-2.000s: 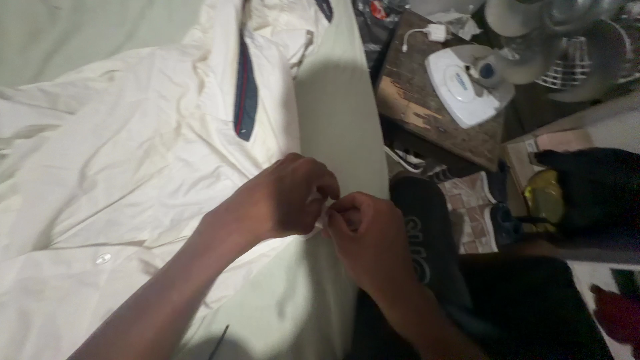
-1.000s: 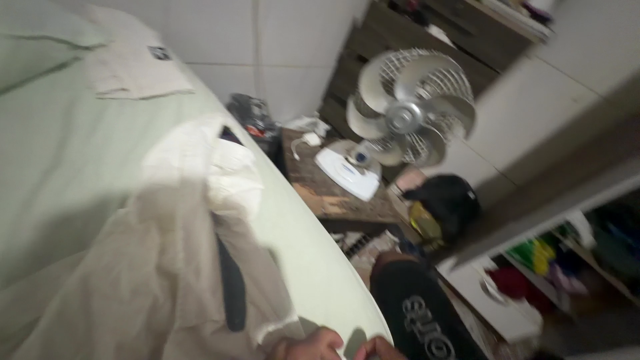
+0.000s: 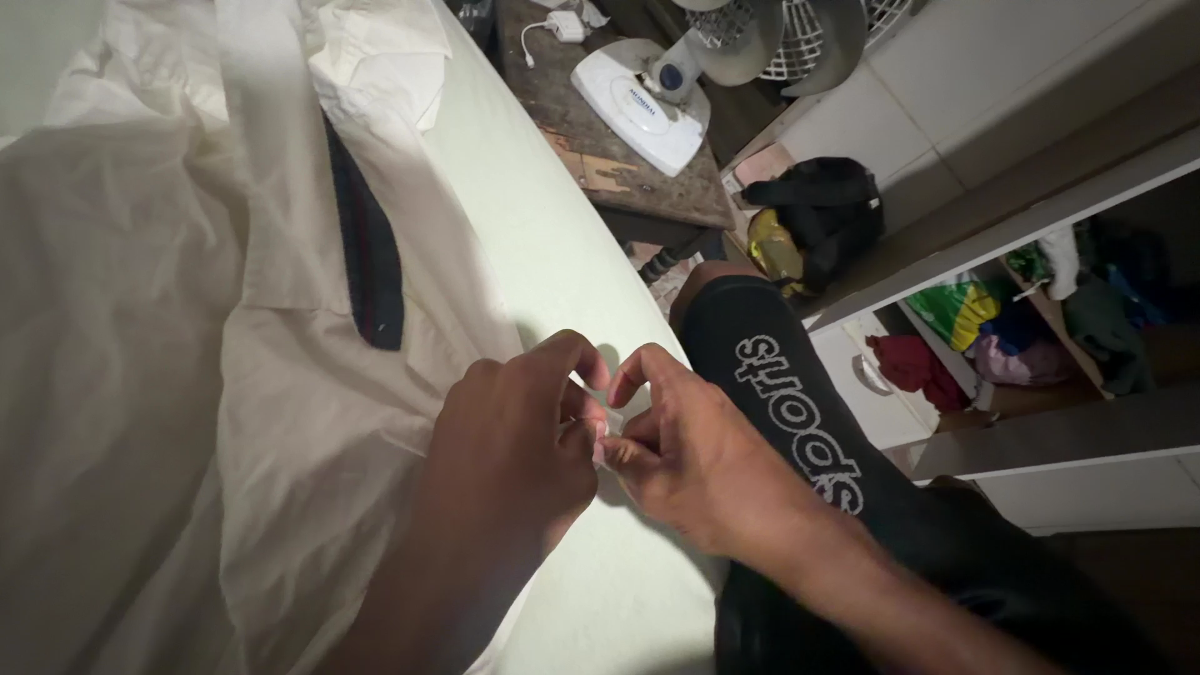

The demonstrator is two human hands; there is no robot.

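Note:
A white cloth garment (image 3: 300,394) with a dark blue strip (image 3: 370,253) lies spread over a pale green bed sheet (image 3: 600,581). At the garment's right edge, my left hand (image 3: 525,441) pinches a small bit of whitish material (image 3: 601,441) between thumb and fingers. My right hand (image 3: 684,450) meets it from the right, thumb and fingertips on the same bit. The fingers hide most of it, so I cannot tell whether it belongs to the garment.
Beyond the bed edge stands a worn wooden table (image 3: 647,192) with a white fan base (image 3: 642,103) and a charger (image 3: 565,26). A black bag (image 3: 830,211) sits on the floor. Shelves with clothes (image 3: 923,370) are at the right. My leg in black fabric (image 3: 797,403) is beside the bed.
The view swung up toward the fan and back down. Both hands, low at the frame's edge one second ago, are now fully in view, still close together.

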